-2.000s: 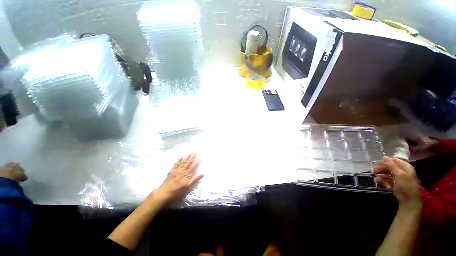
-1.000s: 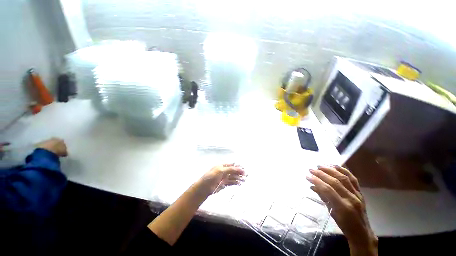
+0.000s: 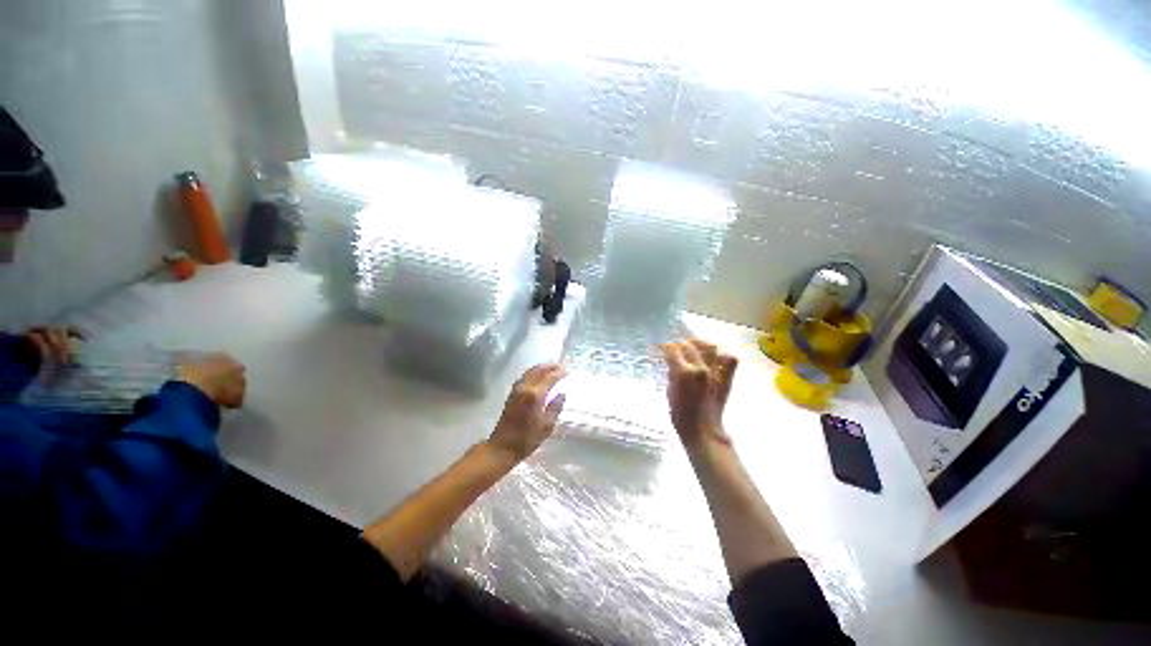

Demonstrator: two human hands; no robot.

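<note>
My left hand [image 3: 528, 410] and my right hand [image 3: 701, 385] are raised at the two sides of a clear compartment tray [image 3: 615, 360], fingers curled at its edges. The tray is tilted and nearly vanishes in the glare. It is over a low tray stack [image 3: 612, 427] on the table; whether they touch is hidden by glare. A taller tray stack [image 3: 669, 240] stands just behind, against the wall. Crinkled plastic film [image 3: 606, 543] lies flat in front of the low stack, below my forearms.
More tray stacks [image 3: 442, 259] stand at the left back. A phone [image 3: 851, 452], a yellow holder [image 3: 818, 331] and a printed carton [image 3: 997, 391] are at the right. A worker in blue sleeves [image 3: 139, 454] handles clear plastic at the left. An orange flask [image 3: 201, 218] stands at the far left.
My view has swung left. My hands have brought the clear tray from the right, past the table's front edge, to the low stack. My left hand has gone from flat on the table to the tray's side.
</note>
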